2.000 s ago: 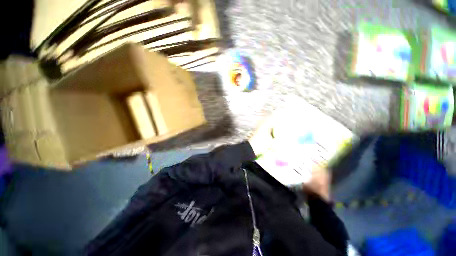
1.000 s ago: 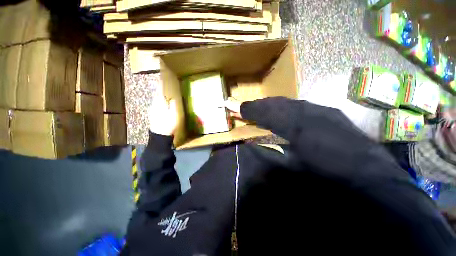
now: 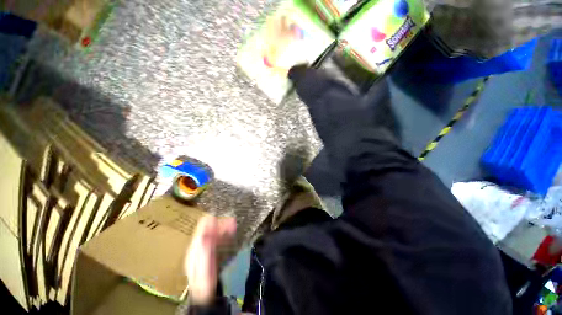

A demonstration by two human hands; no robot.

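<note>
The open brown carton [image 3: 145, 237] is at the lower left, tilted in view, with a thin green edge of something showing inside. My left hand [image 3: 209, 252] is blurred at the carton's right edge; its grip is unclear. My right arm reaches up to a white and green product box [image 3: 277, 46]. The sleeve end overlaps the box's lower right side, and my right hand cannot be made out against the bright, blurred print. Another product box [image 3: 385, 34] with pink-purple lettering lies beside it.
A blue tape dispenser [image 3: 190, 178] lies on the speckled bench [image 3: 185, 80] by the carton. Flat cartons [image 3: 55, 203] stand at the left. Blue crates [image 3: 524, 151] and yellow-black floor tape [image 3: 453, 123] are at the right.
The view has swung towards the product boxes. My right hand has left the carton, where it was at a product box, and my right arm now reaches to the boxes on the bench.
</note>
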